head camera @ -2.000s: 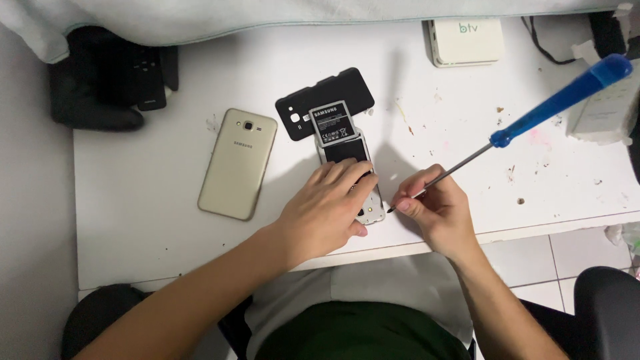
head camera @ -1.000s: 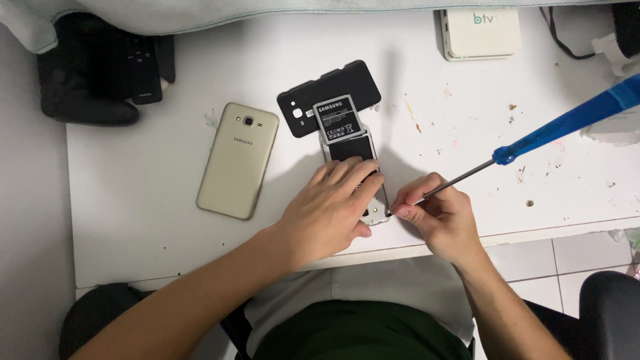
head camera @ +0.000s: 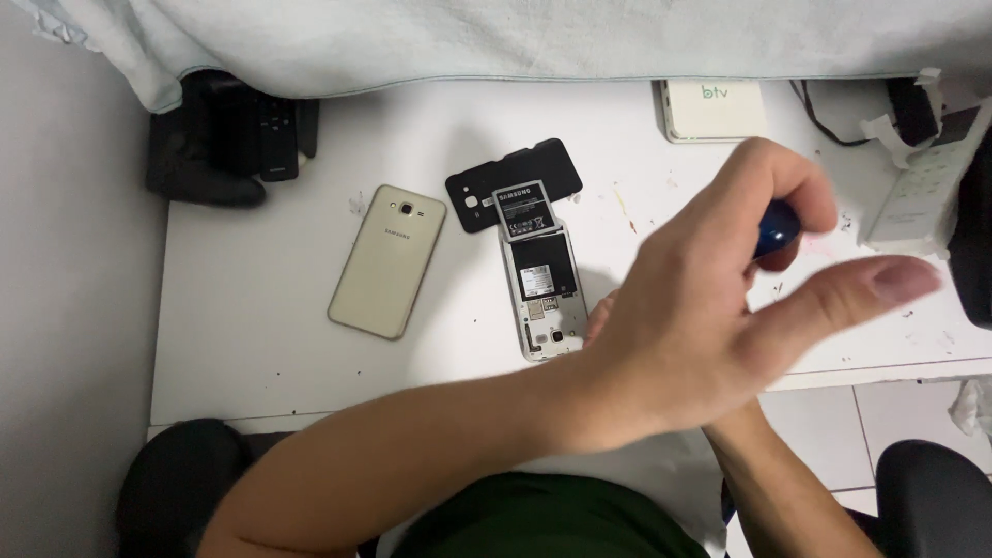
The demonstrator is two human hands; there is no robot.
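My left hand point(head camera: 697, 302) is raised over the right part of the desk, with its fingers curled round the blue screwdriver handle point(head camera: 777, 229) and its thumb stretched out. Most of my right hand point(head camera: 601, 316) is hidden behind it; a few fingertips show beside the lower right edge of the opened phone point(head camera: 556, 318). Whether they hold the screwdriver's shaft cannot be seen. A phone battery point(head camera: 527, 213) lies across the phone's top end and overlaps a black phone case point(head camera: 542, 167). The gold back cover or phone point(head camera: 389, 263) lies to the left, camera side up.
A white box point(head camera: 713, 116) stands at the back beside a black cable point(head camera: 821, 124). At the back left a remote control point(head camera: 277, 147) rests on a black holder point(head camera: 201, 167). A wrapped white remote point(head camera: 922, 194) lies at right. A pale cloth point(head camera: 504, 39) hangs along the back edge.
My left hand has left the opened phone and moved right and up to the screwdriver's handle. The phone's lower part and battery bay are now uncovered.
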